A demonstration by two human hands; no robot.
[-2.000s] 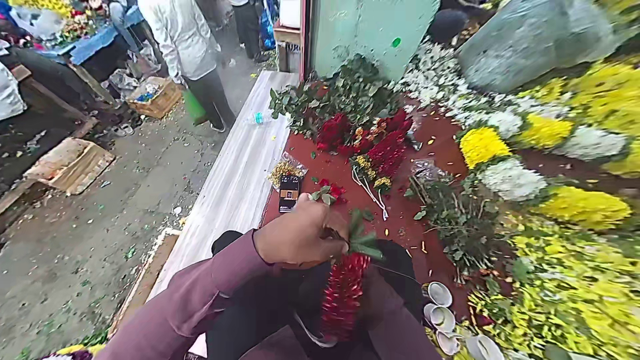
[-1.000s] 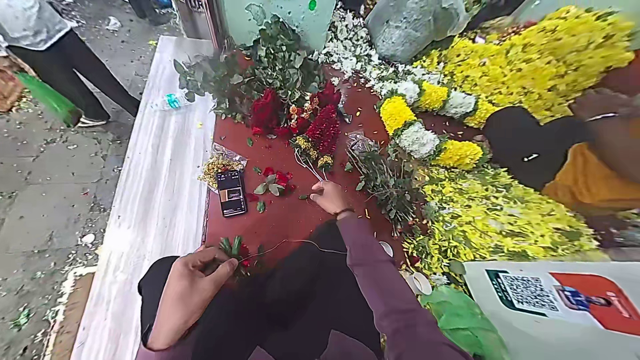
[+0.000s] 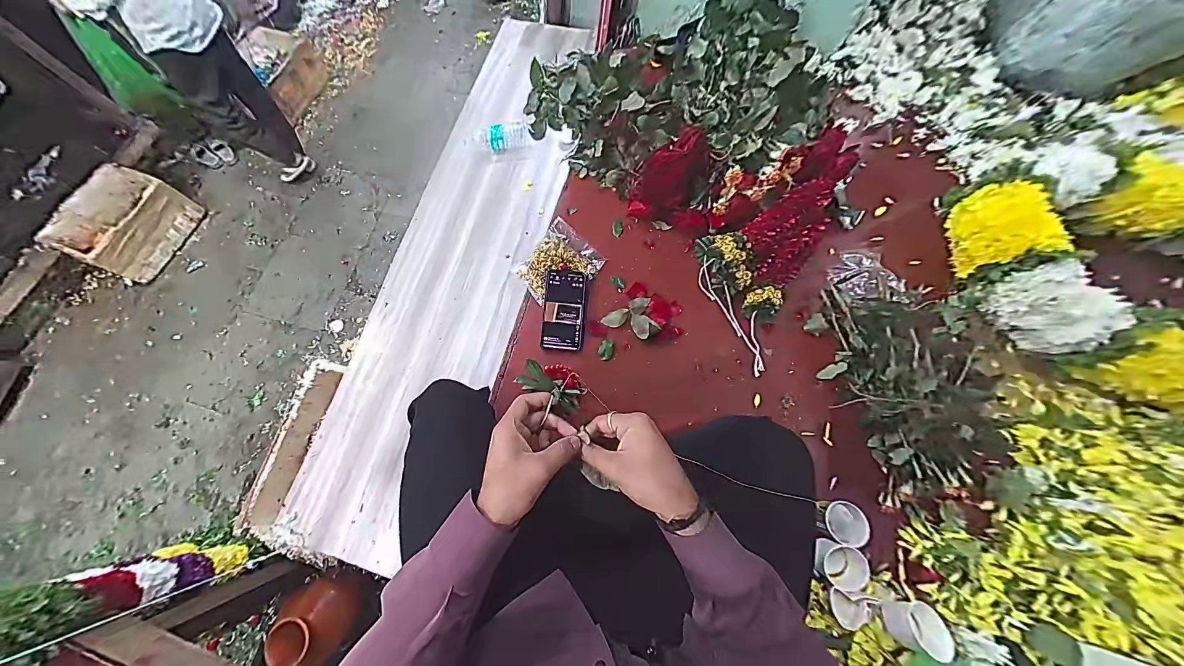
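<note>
My left hand pinches the stem of a small red flower with green leaves, which points away from me. My right hand, with a ring and a dark wristband, meets it fingertip to fingertip over my lap and pinches a thin thread and a small pale green piece. The thread runs off right toward white cups. Beyond my hands on the red surface lie a smartphone, a bag of small yellow flowers, a loose red rose with leaves, and red garlands with white strings.
Leafy stems are heaped at the back, cut stems at right. Yellow and white flower garlands and loose yellow flowers fill the right side. A plastic bottle lies on the white board. A person is at upper left.
My hands, apart a second ago with the thread stretched between them, have come together over my lap. The person in the walkway appears in a different stance. The view has shifted.
</note>
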